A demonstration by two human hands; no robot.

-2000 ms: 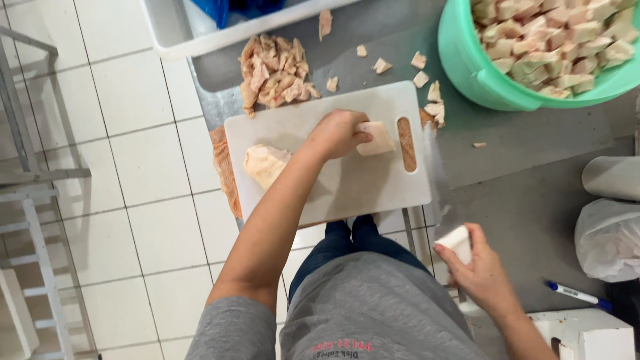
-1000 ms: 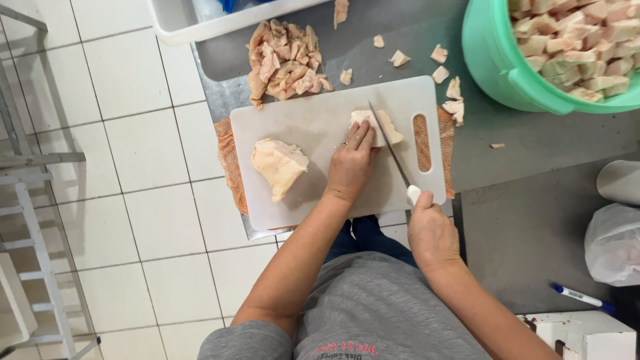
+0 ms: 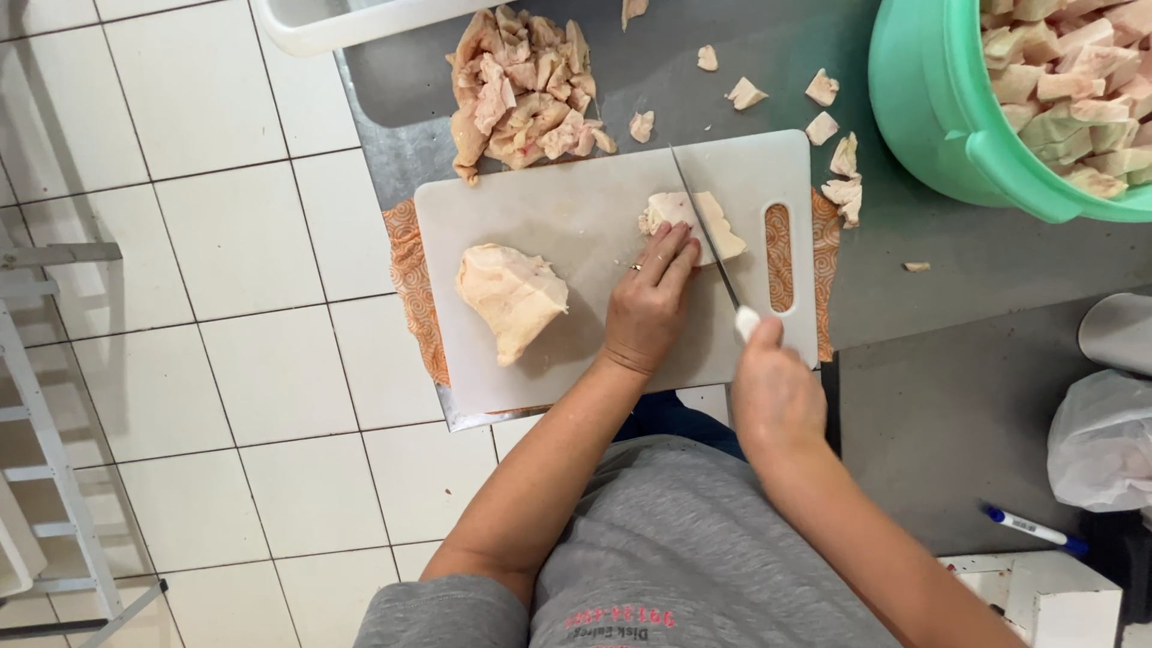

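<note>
My right hand (image 3: 778, 387) grips the white handle of a kitchen knife (image 3: 705, 229), whose blade lies across a pale slab of raw meat (image 3: 670, 209), apparently chicken. The fingers of my left hand (image 3: 652, 292) press on that slab, just left of the blade. Both are over a white plastic cutting board (image 3: 585, 360) with a handle slot. A larger pale raw piece (image 3: 513, 292) rests on the board's left part. Beyond the board's far edge lies a heap of skin and trimmings (image 3: 526, 85).
A green tub (image 3: 927, 117) full of cubed meat stands at the upper right. Small scraps (image 3: 745, 93) lie on the metal table (image 3: 909, 297). An orange patterned cloth (image 3: 416, 288) sticks out under the board. A white tray (image 3: 333, 31), a plastic bag (image 3: 1102, 441) and a marker (image 3: 1035, 528) are around.
Two seconds ago my right hand was off the board at the right; now its knife is across the slab. My left hand has shifted from the slab's top to its near edge.
</note>
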